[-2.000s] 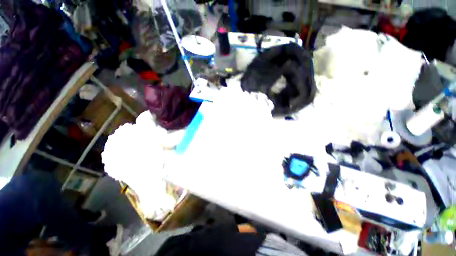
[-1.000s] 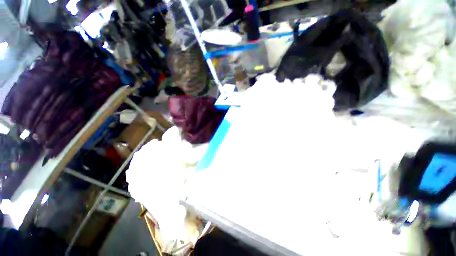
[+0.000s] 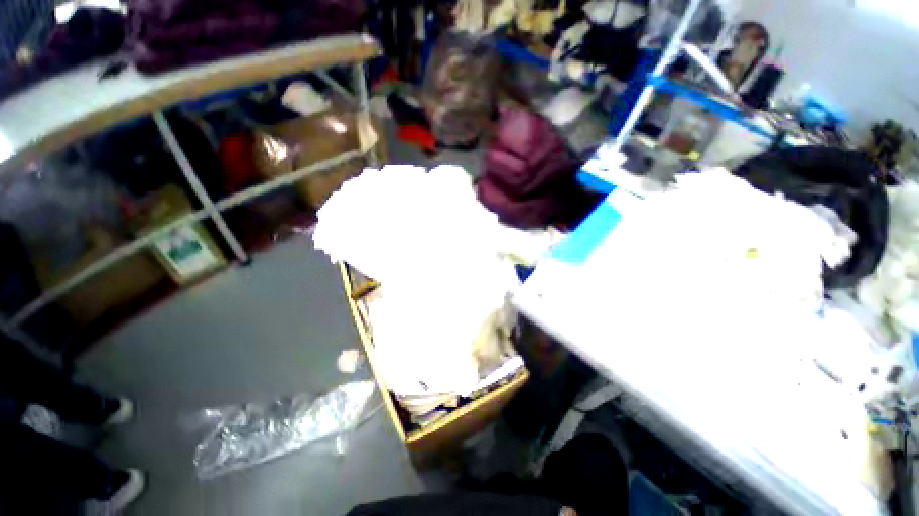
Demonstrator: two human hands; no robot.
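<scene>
Neither of my hands shows clearly; only a dark sleeve or clothing lies at the bottom edge, with a tiny skin-toned spot beside it. Nearest in front is an open cardboard box (image 3: 466,421) on the floor, overflowing with overexposed white material (image 3: 418,237). To its right is the white sewing table (image 3: 655,348) with a blue edge strip. A white heap (image 3: 751,227) lies at its back, beside a black fabric bundle (image 3: 857,202). The sewing machine is barely visible at the right edge.
A crinkled clear plastic bag (image 3: 282,428) lies on the floor left of the box. A person's dark legs and shoes (image 3: 126,491) are at the lower left. A long table (image 3: 202,86) holds burgundy jackets (image 3: 242,30). A burgundy bundle (image 3: 529,166) is behind the box.
The view has swung left and down. The box, floor and plastic bag show more fully, while the black and blue machine display has left the picture.
</scene>
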